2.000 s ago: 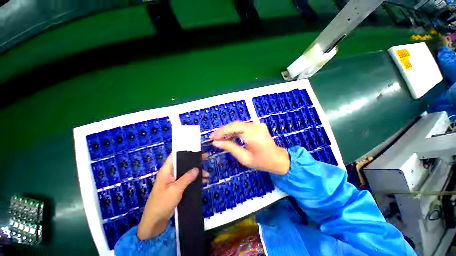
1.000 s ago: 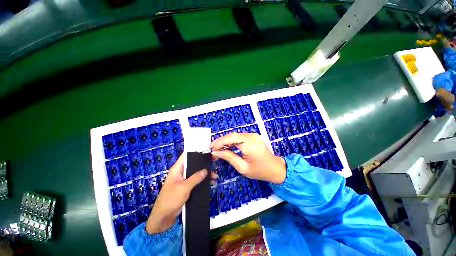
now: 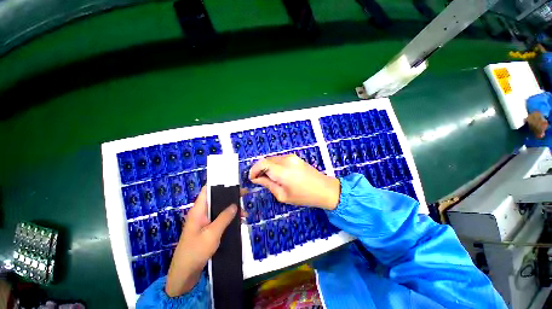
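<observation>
My left hand (image 3: pixel 203 235) grips a long black adhesive pad strip (image 3: pixel 227 259) upright, thumb across its front. The bare white release liner (image 3: pixel 223 170) shows at its top end. My right hand (image 3: pixel 296 181) is just right of the strip, over the middle block, thumb and index finger pinched together. A small thin dark thing shows at those fingertips; I cannot tell whether it is tweezers or a pad. Below both hands, the white tray (image 3: pixel 112 199) holds rows of blue parts (image 3: pixel 358 151) in three blocks, many with a dark round centre.
Silvery-green circuit boards (image 3: pixel 35 252) lie on the dark green bench at left. A pale metal arm (image 3: pixel 417 51) reaches in behind the tray. At far right are a small white tray (image 3: pixel 519 99) with orange-yellow parts and another person's hand (image 3: pixel 537 122). White equipment (image 3: pixel 484 214) stands at right.
My right hand has moved from the strip's edge, where it was one second ago, to slightly right of it. The view has shifted a little. My left hand still holds the strip.
</observation>
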